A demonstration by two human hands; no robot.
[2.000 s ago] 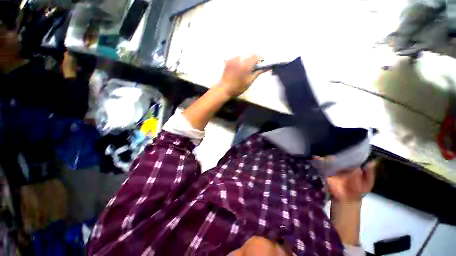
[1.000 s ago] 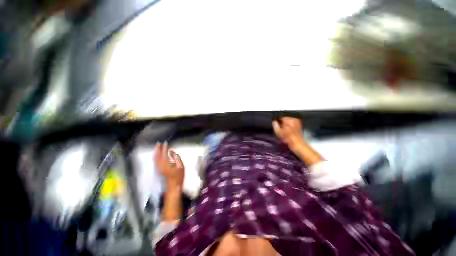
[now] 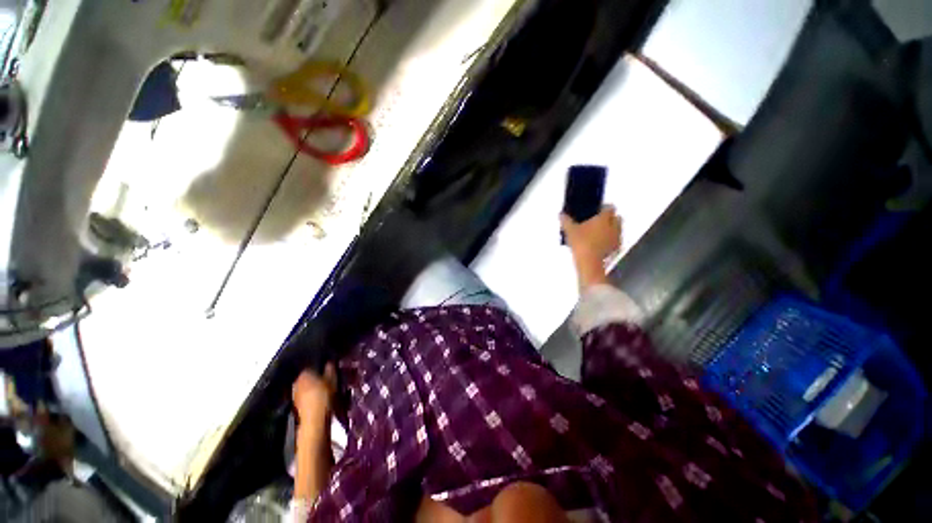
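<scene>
A black smartphone (image 3: 585, 194) is over the lower white surface (image 3: 644, 143), right of the sewing table. My right hand (image 3: 596, 235) is at the phone's near end, fingers closed around it. My left hand (image 3: 314, 391) is low at the dark front edge of the sewing table; its fingers are partly hidden in shadow, and whether it holds anything cannot be told.
Scissors with red and yellow handles (image 3: 342, 140) lie on the white sewing table (image 3: 153, 378), beside the sewing machine (image 3: 61, 133). A dark piece (image 3: 155, 92) lies near the machine arm. A blue plastic crate (image 3: 761, 358) with pale items stands at the lower right.
The view has swung right. The navy and pale pieces held two seconds ago are out of my hands. My right hand has moved out to the right and taken hold of the phone.
</scene>
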